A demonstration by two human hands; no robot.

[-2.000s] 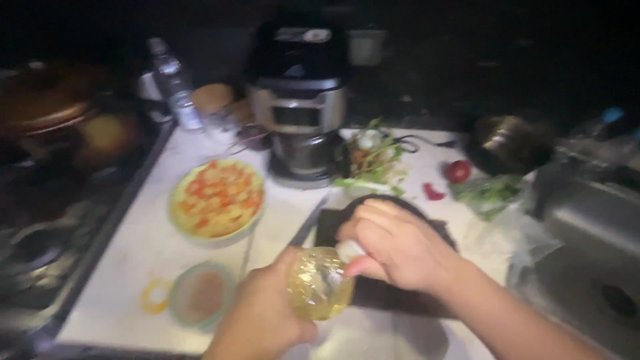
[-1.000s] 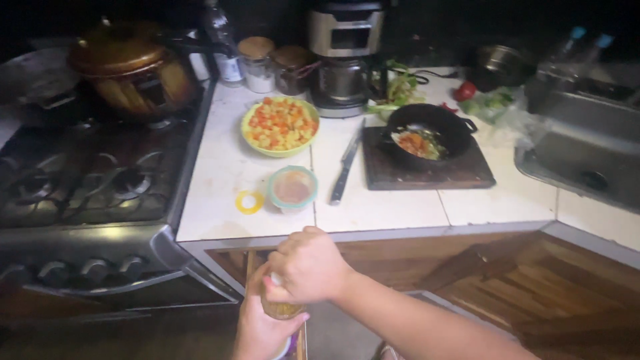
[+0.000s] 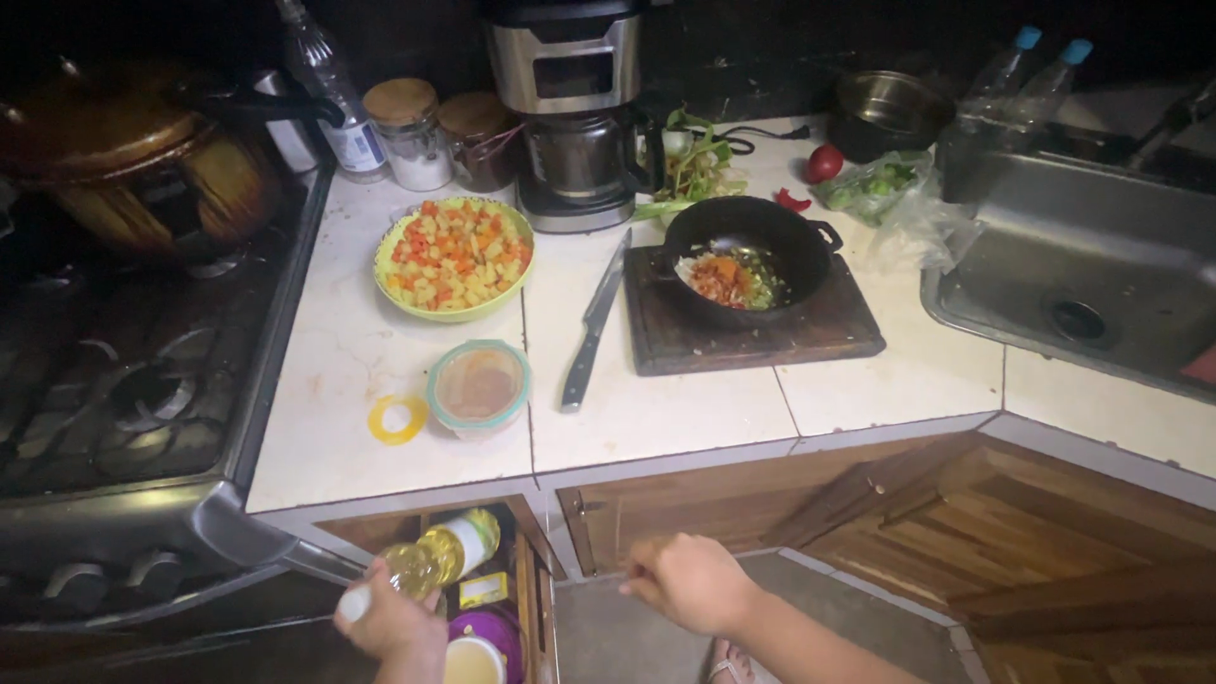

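My left hand [image 3: 394, 613] grips a clear bottle of yellow oil [image 3: 446, 551] with a white cap, tilted over a pulled-out drawer [image 3: 532, 608] below the counter. To the right, my right hand [image 3: 689, 581] is held above the floor with its fingers curled; whether they are fully closed is unclear, and no object shows in it. On the counter above, a black pot [image 3: 750, 252] with chopped vegetables stands on a dark wooden board [image 3: 750, 347]. A kitchen knife [image 3: 596, 323] lies beside the board. Left of it are a bowl of diced vegetables [image 3: 454, 256] and a lidded container [image 3: 478, 385].
A gas stove [image 3: 142, 399] with a large lidded pot [image 3: 161, 161] is at the left. The coffee maker [image 3: 570, 104] and jars [image 3: 408, 142] stand at the back. A metal sink [image 3: 1092, 256] is at the right. A yellow ring [image 3: 397, 419] lies near the counter's front edge.
Both hands were together at the bottle; now my right hand is off it, to the right. My left hand has moved left with the bottle, now over the drawer.
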